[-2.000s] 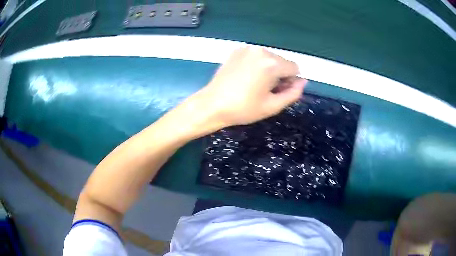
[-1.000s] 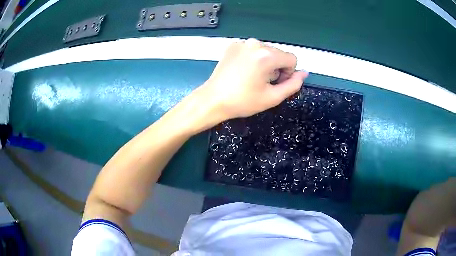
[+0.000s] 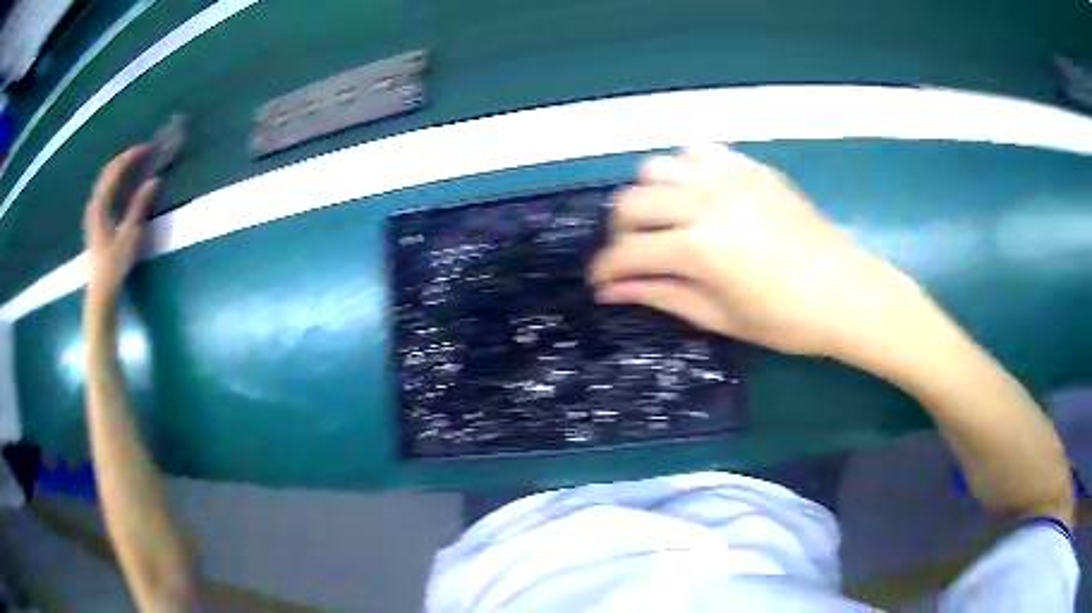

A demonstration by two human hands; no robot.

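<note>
The black tray (image 3: 563,449) lies on the near green ledge, full of loose small rings that show as white glints. My right hand (image 3: 719,252) is over its upper right part, fingers curled; whether a ring is in them cannot be told. My left hand (image 3: 120,216) is at the far left across the white strip, its thumb and fingers around the near end of a small-looking grey fixture plate (image 3: 168,141); blur hides whether it grips. Another grey fixture plate (image 3: 341,105) with four round positions lies on the green belt, untouched.
A white strip (image 3: 515,129) runs between the near ledge and the green belt (image 3: 623,48). A thinner white band curves at the upper left. A partial grey object (image 3: 1075,79) shows at the right edge. My white-clothed body is at the bottom.
My left hand has moved from over the tray to the far-left plate. My right hand has come up from the lower right to the tray. The view has shifted, and tray and plates show further left.
</note>
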